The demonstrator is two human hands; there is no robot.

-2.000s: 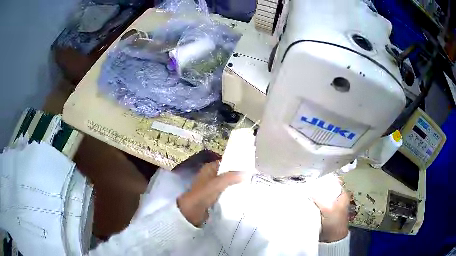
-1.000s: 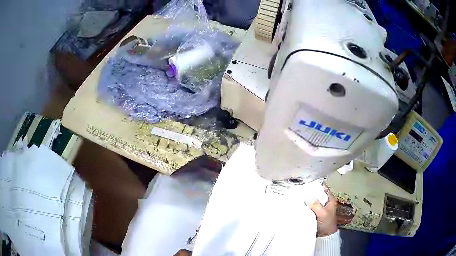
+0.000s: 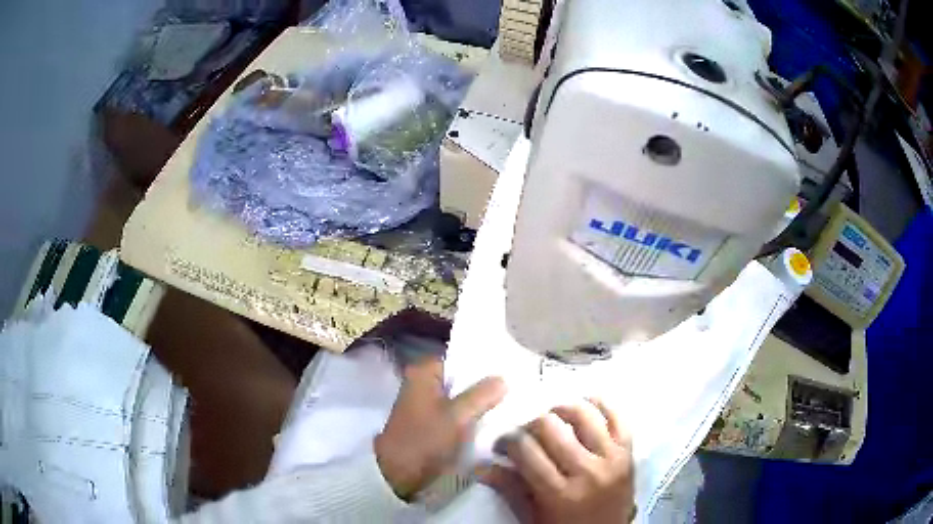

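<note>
The white garment panel point(image 3: 706, 348) lies under the cream machine head point(image 3: 655, 194) with the blue JUKI label and spreads up on both sides of it. The cloth is overexposed; a dark stitch line runs near its right edge. My left hand point(image 3: 430, 425) is on the cloth below and left of the head, thumb pointing right, gripping cloth. My right hand point(image 3: 573, 466) is beside it, fingers curled on the cloth in front of the head. The area between my hands is blurred. The parts under the head are mostly hidden.
A stack of white panels point(image 3: 72, 409) lies at the left by a green-and-cream striped support point(image 3: 87, 281). A crumpled plastic bag point(image 3: 266, 184) with a white thread cone point(image 3: 379, 118) is on the left tabletop. The control panel point(image 3: 854, 266) and a metal-faced box point(image 3: 820, 418) are at right.
The panel now extends up behind the head at left and out over the table at right. My left hand has come back up onto the cloth. My right hand has moved left and down beside it.
</note>
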